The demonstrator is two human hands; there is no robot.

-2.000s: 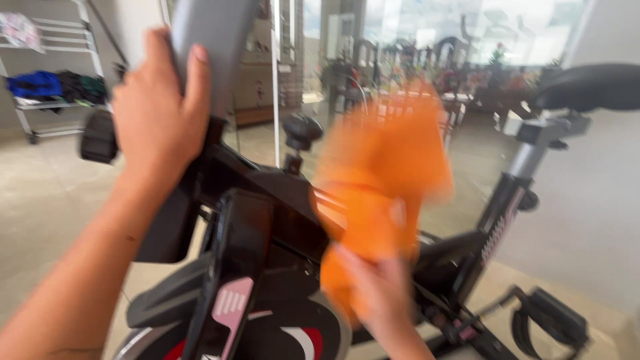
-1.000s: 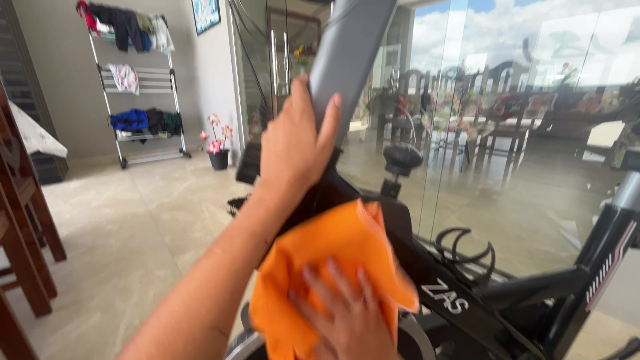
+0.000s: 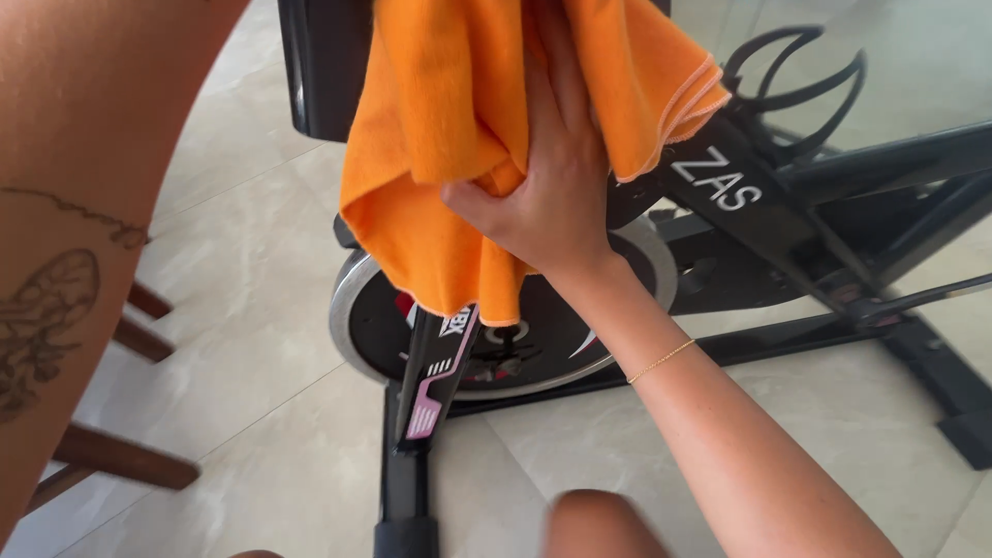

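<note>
My right hand (image 3: 550, 170) grips an orange cloth (image 3: 434, 101) with a stitched edge, its thumb and fingers pressed into the folds. The cloth lies over the front frame of a black exercise bike (image 3: 721, 186) and hangs down in front of the metal-rimmed flywheel (image 3: 349, 318). Below the cloth, the bike's front fork (image 3: 438, 372) shows a pink and white decal. Only my left forearm, with tattoos, shows at the left side; my left hand is outside the view.
A black curved bottle holder (image 3: 845, 101) sticks out from the bike frame at the upper right. Dark wooden furniture legs (image 3: 124, 457) stand at the lower left on pale floor tiles. The bike's foot bar (image 3: 407, 535) reaches toward me near my knee (image 3: 604, 527).
The view has tilted down toward the flywheel. My left hand, earlier on the bike's grey upright part, has left the view. The cloth, flatter a second ago, now hangs in folds.
</note>
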